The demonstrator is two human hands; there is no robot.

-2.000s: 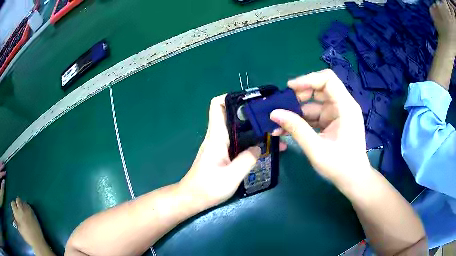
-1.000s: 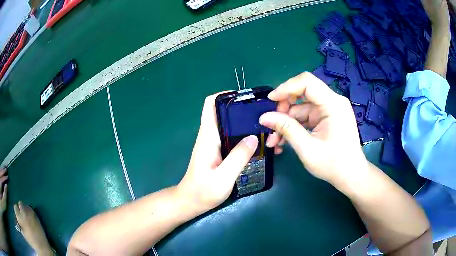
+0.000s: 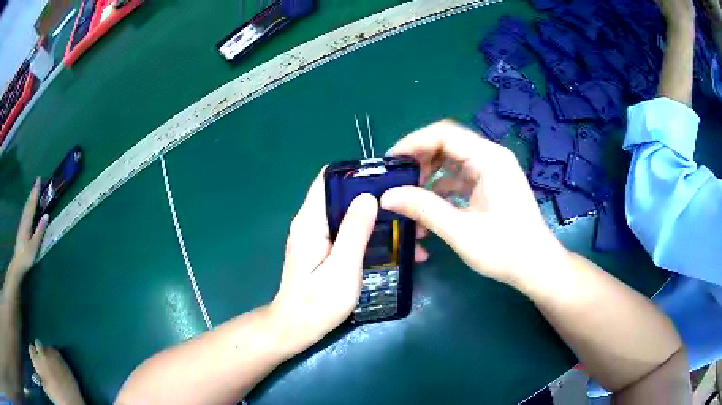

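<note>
The open phone body (image 3: 383, 294) stands roughly upright in view at the centre, its silvery keypad board at the lower end and a yellow-orange strip along its right inner edge. The dark blue cover (image 3: 348, 187) lies in its upper part. My left hand (image 3: 328, 265) holds the phone from the left, thumb on the cover. My right hand (image 3: 467, 206) grips the phone's upper right side, its thumb on the cover beside my left thumb. Two thin tweezers prongs (image 3: 363, 136) stick out past the phone's top; the rest is hidden.
A loose pile of dark blue covers (image 3: 554, 142) lies at right, near another person's blue sleeve (image 3: 665, 182). A whitish strip (image 3: 237, 87) crosses the green worktop. Beyond it lie a phone (image 3: 265, 30) and red-orange trays (image 3: 99, 32). Another person's hand (image 3: 30, 229) touches a phone at far left.
The cover, held over the phone earlier, now lies in it, and both my thumbs are on it. The phone has shifted slightly left. The phones beyond the strip have moved left.
</note>
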